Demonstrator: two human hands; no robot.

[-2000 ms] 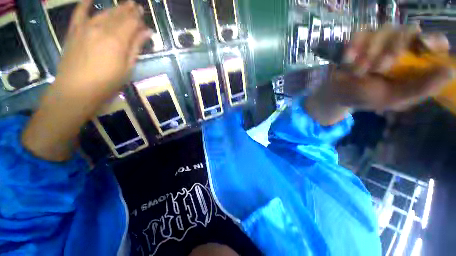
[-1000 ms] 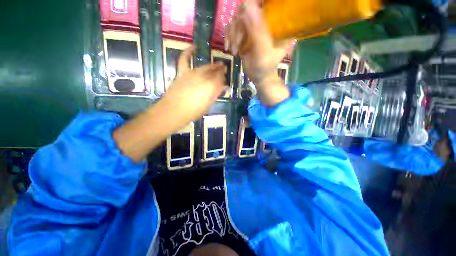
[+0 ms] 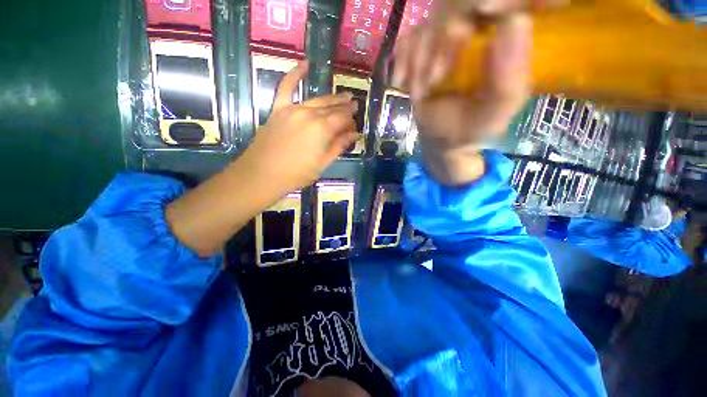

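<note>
A clear blister tray (image 3: 240, 147) lies in front of me with open flip phones in its far row, red-pink keypad halves (image 3: 280, 23) above gold screen halves (image 3: 184, 89). Its near row holds closed gold-framed phones (image 3: 334, 219). My left hand (image 3: 314, 128) rests over the third open phone (image 3: 353, 105), fingers spread at its screen half. My right hand (image 3: 481, 77), blurred, is closed round the yellow-orange electric screwdriver (image 3: 612, 58) at the upper right. The bit cannot be made out.
The tray lies on a green bench top (image 3: 62, 108). A second blister tray (image 3: 552, 174) with several phones is at the right. A dark cord crosses beside it. A person's blue sleeve (image 3: 632, 246) and a round clear cup or lid (image 3: 656, 214) are at the far right.
The view has swung left since the oldest frame. My left hand has come down over the third open phone. Since the middle frame, my right hand with the screwdriver shows further right and larger.
</note>
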